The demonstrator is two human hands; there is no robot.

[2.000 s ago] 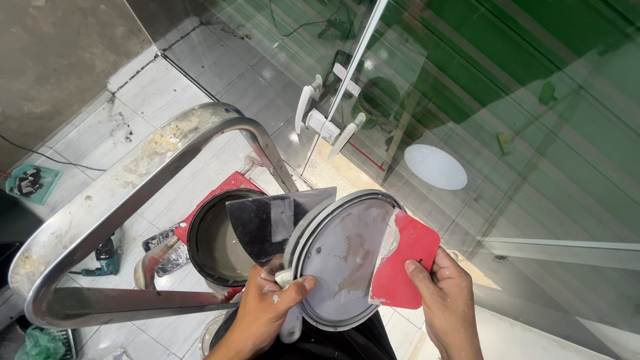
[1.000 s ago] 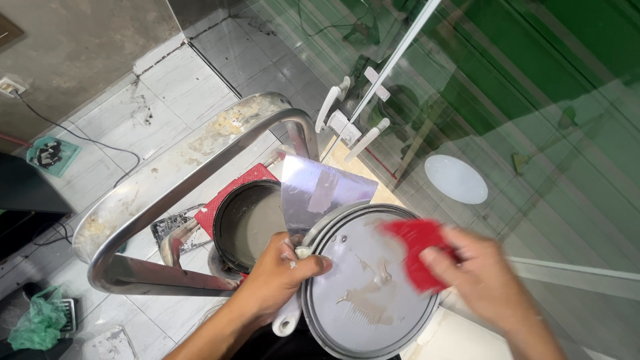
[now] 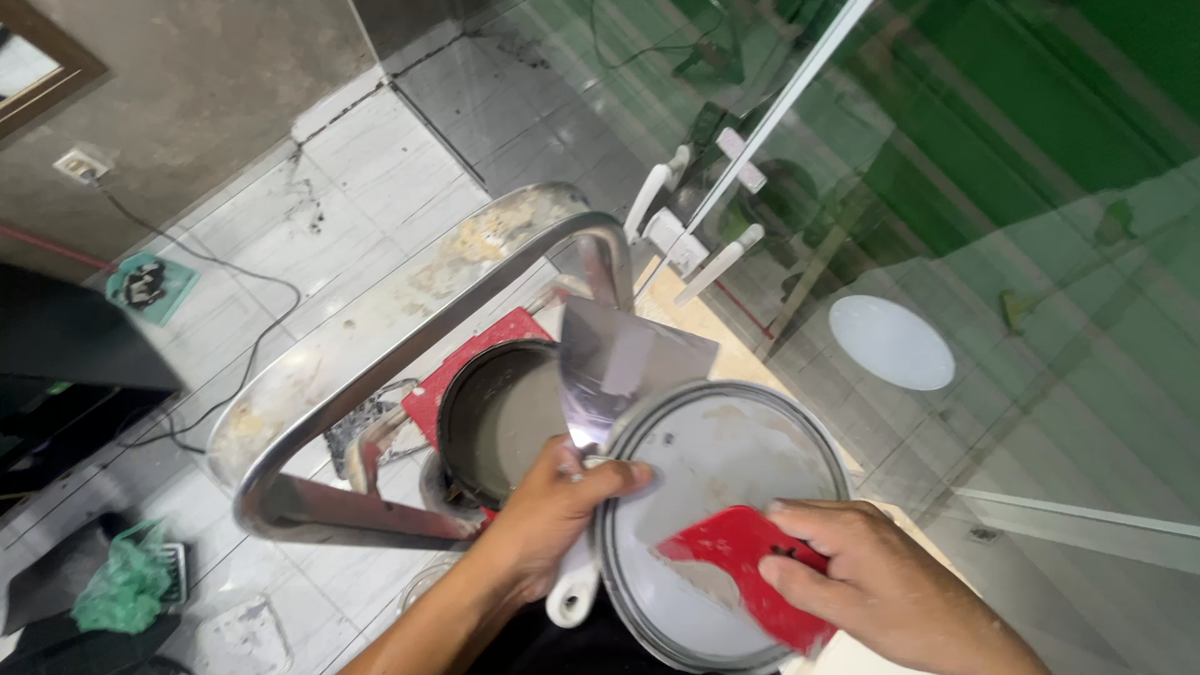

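Observation:
My left hand (image 3: pixel 562 511) grips the rim of a round grey bucket lid (image 3: pixel 694 469) together with a wide metal putty knife (image 3: pixel 628 361), whose white handle (image 3: pixel 574 586) points down beside the lid. My right hand (image 3: pixel 853 572) holds a red plastic scraper (image 3: pixel 741 562) against the lid's lower right face. Grey-beige paste lies along the scraper's edge, and a thin smear of it marks the lid. Left of the putty knife, a black bucket (image 3: pixel 497 431) holds grey paste, partly hidden by the blade and my left hand.
A metal ladder's paint-stained top rail (image 3: pixel 375 319) surrounds the bucket, with a red step (image 3: pixel 441 384) beneath. A glass door with white handles (image 3: pixel 741 253) stands at upper right. A cable (image 3: pixel 234 258), a teal tray (image 3: pixel 155 286) and a green plastic bag (image 3: pixel 127 581) lie on the tiled floor.
The red scraper was at the lid's right edge and is now over its lower right part. The paste smears on the lid have changed shape. My left hand keeps its grip. The view has shifted.

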